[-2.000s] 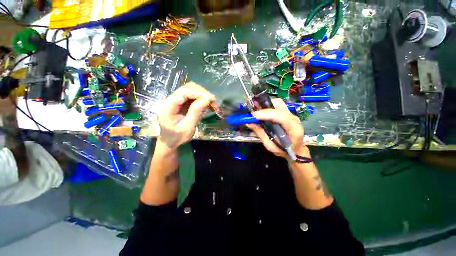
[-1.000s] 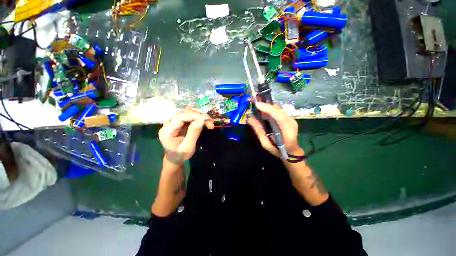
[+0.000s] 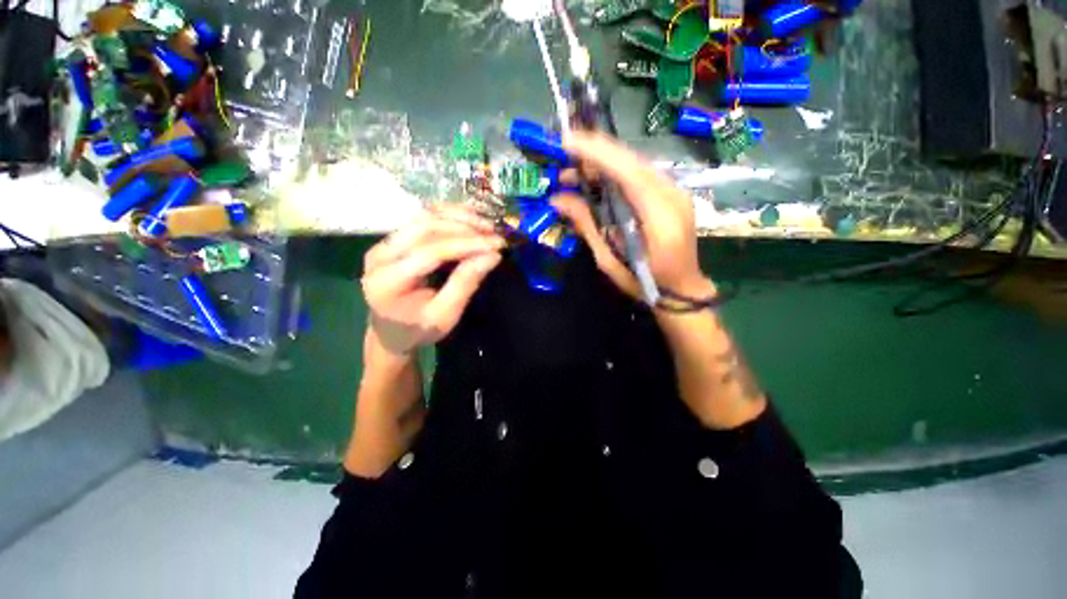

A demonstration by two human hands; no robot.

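Observation:
My right hand (image 3: 638, 205) holds the soldering iron (image 3: 614, 217) in its palm, the metal shaft pointing up and away from me. Its thumb and fingertips are at a blue battery cell (image 3: 537, 138) and other blue pieces at the bench edge. My left hand (image 3: 427, 281) has thumb and fingertips pinched together at thin lead wires (image 3: 497, 222), just left of the blue pieces. Small green circuit boards (image 3: 521, 179) lie between the hands on the bench. The exact contact at the right fingertips is partly hidden.
An assembly pile (image 3: 739, 70) lies at the upper right and a second pile (image 3: 152, 146) at the left. A clear tray (image 3: 252, 307) overhangs the bench edge at left. A dark soldering station (image 3: 971, 94) with cords stands at right. Another person's pale sleeve (image 3: 47, 357) shows at far left.
The view has tilted down, so the bench shows higher. Both hands have come from above the bench to its front edge. The blue cell held earlier now lies with small boards there.

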